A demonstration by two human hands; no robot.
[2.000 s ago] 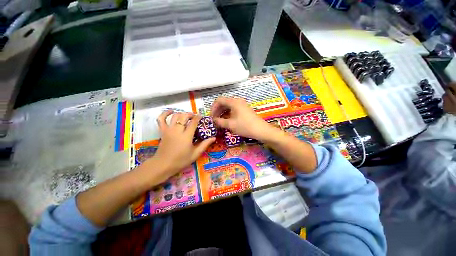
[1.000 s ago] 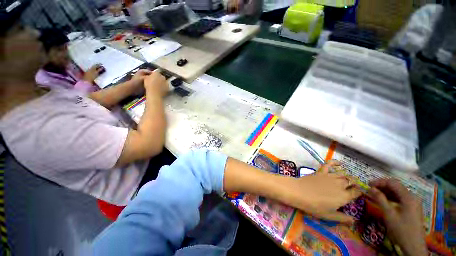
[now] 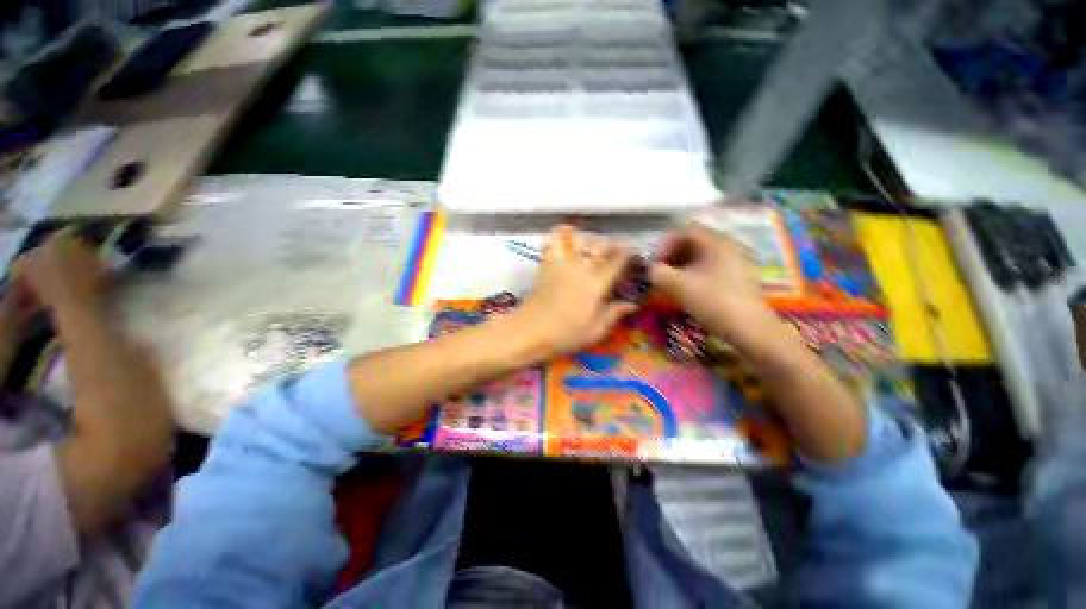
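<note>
The view is blurred. My left hand (image 3: 580, 295) holds a dark smartwatch body (image 3: 632, 281) at its fingertips over the printed mat (image 3: 595, 410). My right hand (image 3: 712, 286) has its fingertips at the right side of that body; whether they grip it cannot be told. Another watch body (image 3: 687, 338) lies on the mat under my right wrist. A dark body (image 3: 498, 305) shows just behind my left forearm. A thin tool (image 3: 522, 250) lies left of my left hand, on the white part of the mat.
A white plastic tray (image 3: 578, 155) stands at the bench's far edge. A neighbour's tray (image 3: 994, 321) with dark pieces is at right, beside a yellow area (image 3: 923, 280) crossed by a white cable. A person's arm (image 3: 107, 357) is at left. A green conveyor (image 3: 345, 107) runs behind.
The view has swung back from the left-hand neighbour to face the bench. Both hands remain close together around a watch body.
</note>
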